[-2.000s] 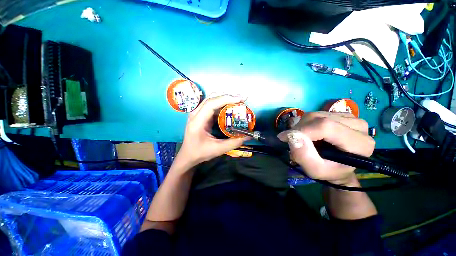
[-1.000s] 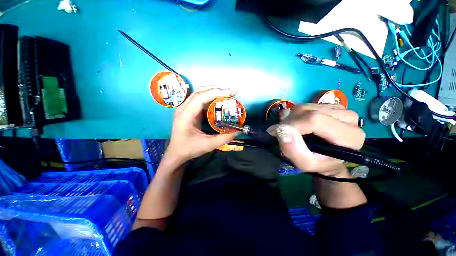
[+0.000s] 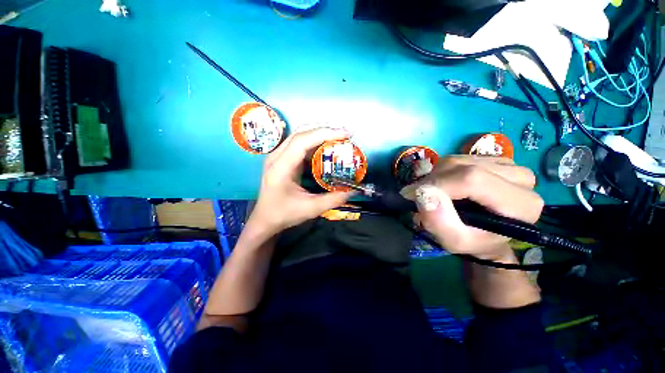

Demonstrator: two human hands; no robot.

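Note:
My left hand (image 3: 290,181) holds a round orange housing (image 3: 318,173) at the bench's front edge, its open side up. A circuit board (image 3: 343,162) with small dark and green parts shows inside it. My right hand (image 3: 477,204) holds a black soldering iron (image 3: 510,229) like a pen. Its metal tip reaches over the near rim to the lower part of the board; contact cannot be told. Three more orange housings with boards stand on the mat: one left (image 3: 257,128), one beside my right fingers (image 3: 415,165), one partly behind my right hand (image 3: 490,146).
A thin black rod (image 3: 224,71) lies beyond the left housing. A black ribbed box (image 3: 87,116) stands left. Right are a grey round container (image 3: 574,166), a pen-like tool (image 3: 485,95), white paper (image 3: 543,47) and light-blue wires (image 3: 634,91). Blue crates (image 3: 109,291) are below left.
The whole view shifts slightly between frames. Both hands keep their holds, and the iron's tip stays at the lower part of the board.

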